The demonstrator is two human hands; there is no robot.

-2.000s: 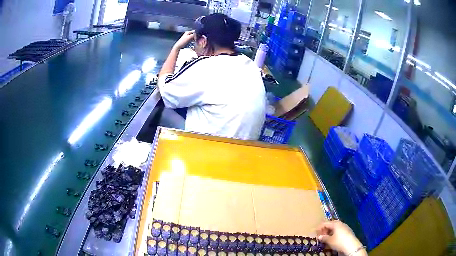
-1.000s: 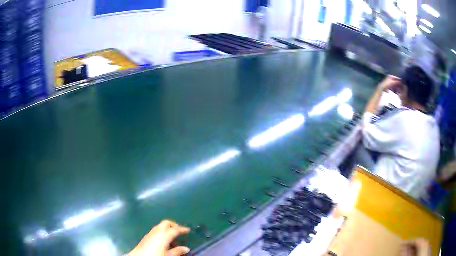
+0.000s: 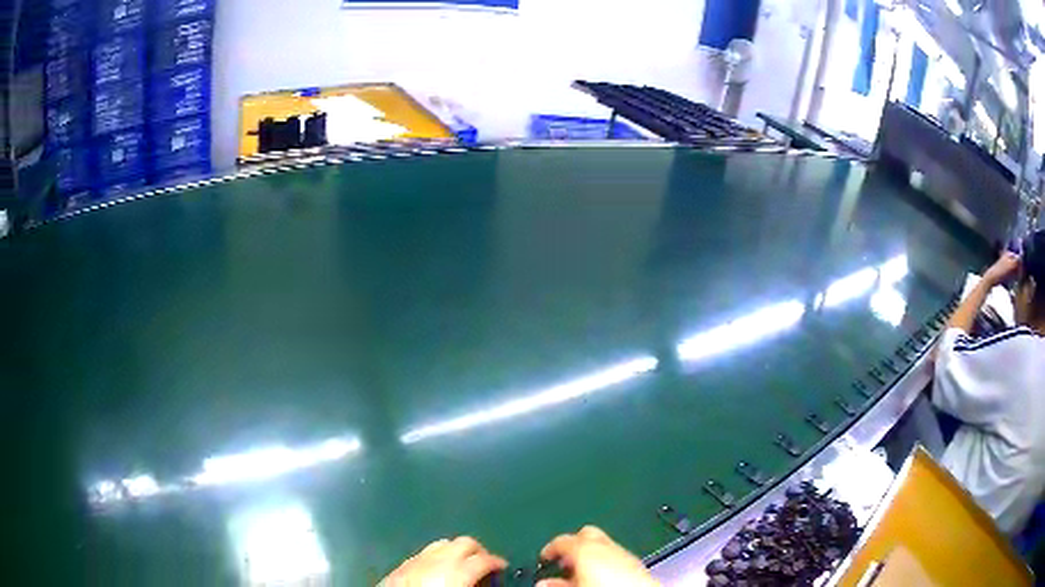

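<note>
My left hand (image 3: 445, 564) and my right hand (image 3: 596, 560) are at the bottom of the view, over the near edge of the green conveyor belt (image 3: 550, 264). Their fingertips point toward each other with small dark parts (image 3: 523, 573) between and under them. The fingers are partly cut off by the lower edge, so the hold is hard to make out. More small black parts (image 3: 674, 519) stand singly along the belt edge to the right. A loose heap of black parts (image 3: 788, 541) lies on the metal ledge.
A yellow tray (image 3: 934, 522) with a cardboard liner (image 3: 900, 573) is at lower right. A white crumpled sheet (image 3: 854, 472) lies beside the heap. A seated person (image 3: 995, 390) is at the right. Across the belt are a far yellow tray (image 3: 407, 112), blue crates (image 3: 126, 92) and black racks (image 3: 670, 112).
The view has swung left from the tray to the belt. My left hand has come in over the belt edge, and my right hand has moved from the tray to beside it.
</note>
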